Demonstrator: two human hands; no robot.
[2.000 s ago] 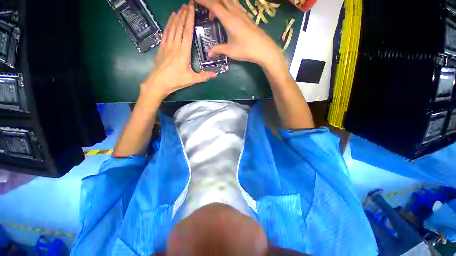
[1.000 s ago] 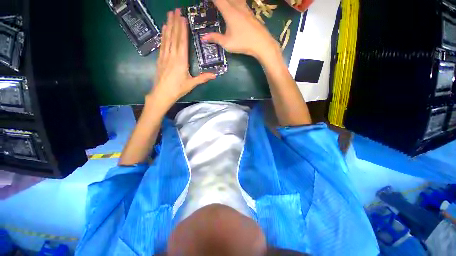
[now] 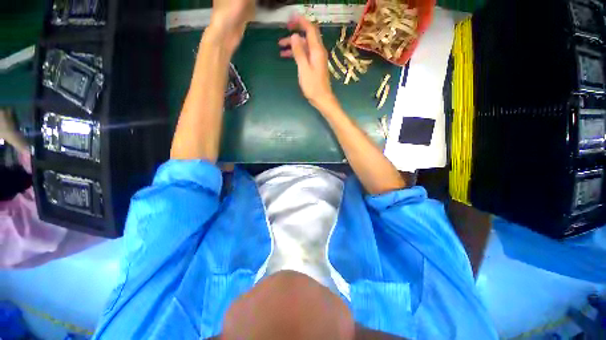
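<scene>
My left hand (image 3: 232,14) is at the top edge, partly cut off; its fingertips and any grip are unclear. A dark blurred thing (image 3: 271,3) is beside it at the top edge. My right hand (image 3: 309,58) is above the green mat (image 3: 279,126), fingers apart, with nothing visible in it. An open phone unit (image 3: 237,88) lies on the mat, mostly hidden behind my left forearm.
A red bin (image 3: 427,18) of tan strips stands upper right, with loose strips (image 3: 347,65) beside it. A white sheet (image 3: 415,154), yellow edges (image 3: 460,113) and a black tray stack (image 3: 525,119) are right. A phone tray (image 3: 136,119) stands left.
My hands have left the phone unit they were around; it no longer shows in its former place. My left hand has moved up to the top edge. The view has shifted, showing more bin.
</scene>
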